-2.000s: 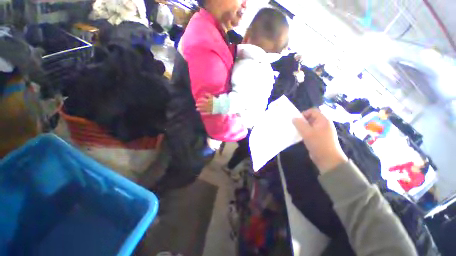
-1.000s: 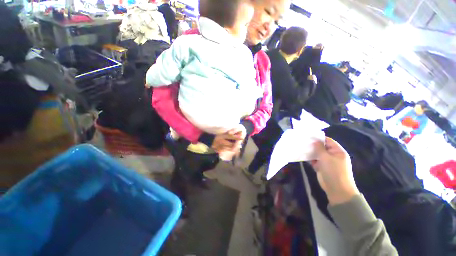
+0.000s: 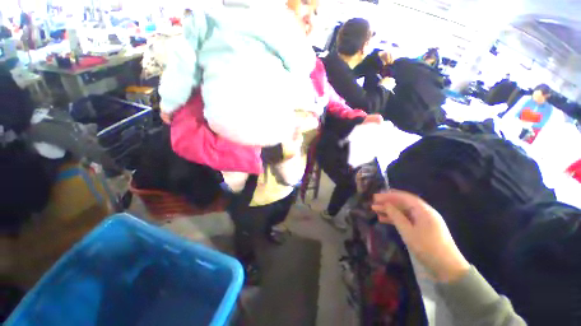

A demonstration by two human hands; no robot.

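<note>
A white paper sheet (image 3: 376, 143) hangs below the hand of a person in pink, beyond the table's near end. My left hand (image 3: 413, 223) reaches in from the lower right, below the paper and apart from it. Its thumb and fingertips are close together and nothing shows in them. Black garments (image 3: 471, 172) are heaped on the white table beside my left hand. My right hand is out of the picture.
A blue plastic bin (image 3: 143, 267) stands at the lower left. A person in pink (image 3: 213, 143) holds a child in front of me. Another person in black (image 3: 353, 70) sits behind. A reddish basket (image 3: 172, 200) holds dark cloth.
The paper has left my left hand and is now at the pink-sleeved person's hand. My left hand is lower in view. The person with the child appears closer.
</note>
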